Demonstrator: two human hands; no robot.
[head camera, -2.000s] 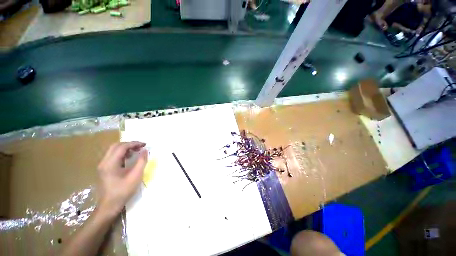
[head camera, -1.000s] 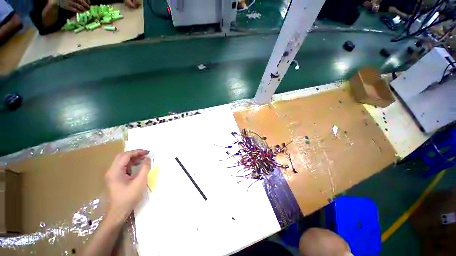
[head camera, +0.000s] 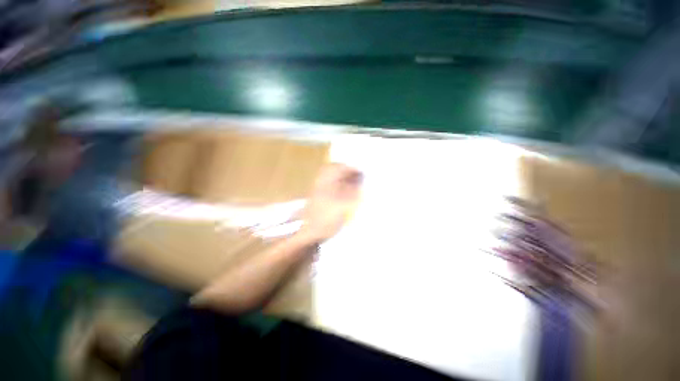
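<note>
The whole view is heavily motion-blurred. My left hand (head camera: 335, 197) is over the left edge of the white board (head camera: 432, 245), fingers curled towards it; blur hides whether they hold anything. The pile of wired components (head camera: 540, 253) is a dark red-purple smear at the board's right edge. The black strip and yellow sheet cannot be made out. My right hand is not seen.
The green conveyor belt (head camera: 373, 89) runs beyond the bench. Brown cardboard (head camera: 261, 167) covers the bench on both sides, with a brown carton (head camera: 168, 160) at the left. A blurred person (head camera: 56, 171) appears at the far left.
The view has swung left, so the board and pile appear farther right and a person shows at the left. The black strip is lost in the blur.
</note>
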